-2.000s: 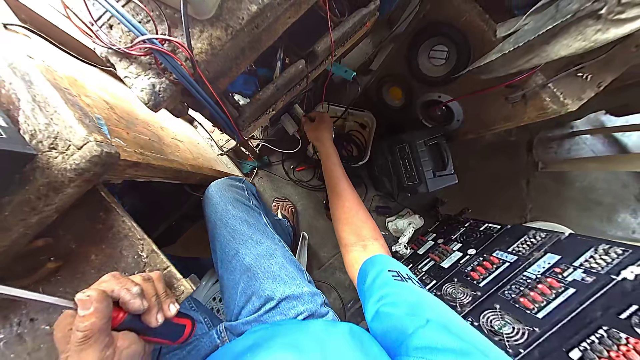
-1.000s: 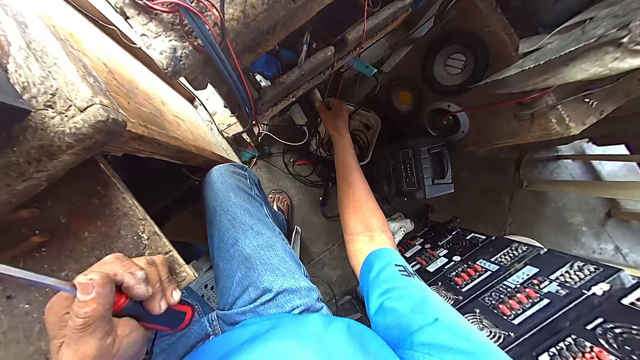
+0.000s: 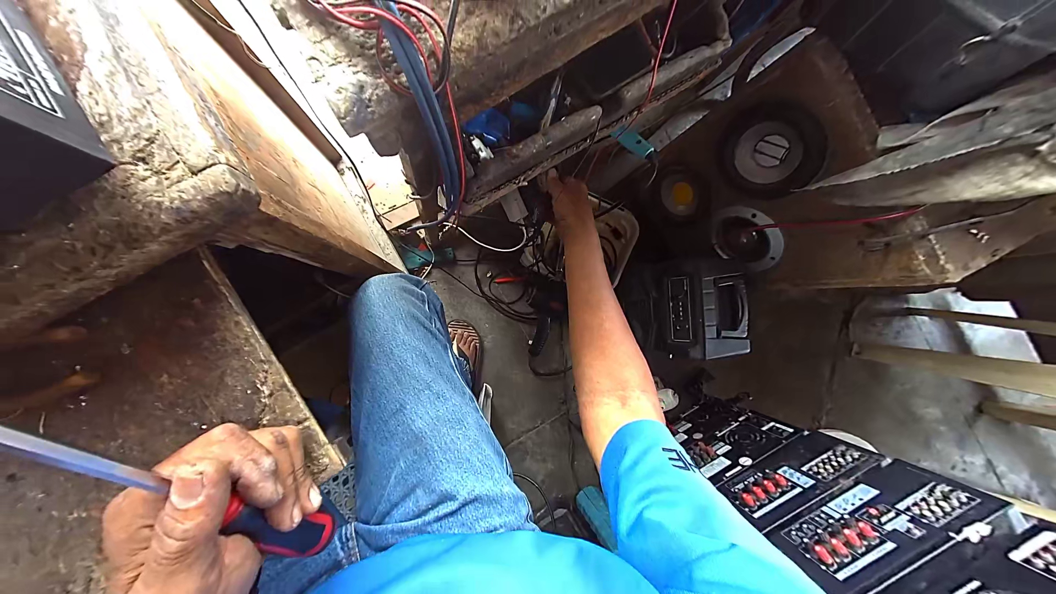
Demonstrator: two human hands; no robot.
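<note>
My left hand [image 3: 202, 511], at the lower left, is closed around the red and dark blue handle of a screwdriver [image 3: 285, 528]; its metal shaft points to the left edge. My right arm reaches down and forward, so that my right hand [image 3: 569, 202] is small and in shadow below the wooden bench. It is beside a white plug or adapter [image 3: 513, 205] and a pale plastic container [image 3: 620, 235] with dark cables. Whether its fingers hold anything cannot be made out. A coil of black cable [image 3: 495, 289] lies on the floor near it.
Audio amplifiers with red terminals [image 3: 846, 540] stand at the lower right. Loudspeaker drivers [image 3: 771, 153] and a black device with a handle [image 3: 709, 313] are beyond my arm. A worn wooden bench [image 3: 495, 66] carries red and blue wires. Wooden slats [image 3: 957, 367] are at the right.
My right hand has stayed low under the bench, shifting only slightly. My left hand keeps the screwdriver in about the same place.
</note>
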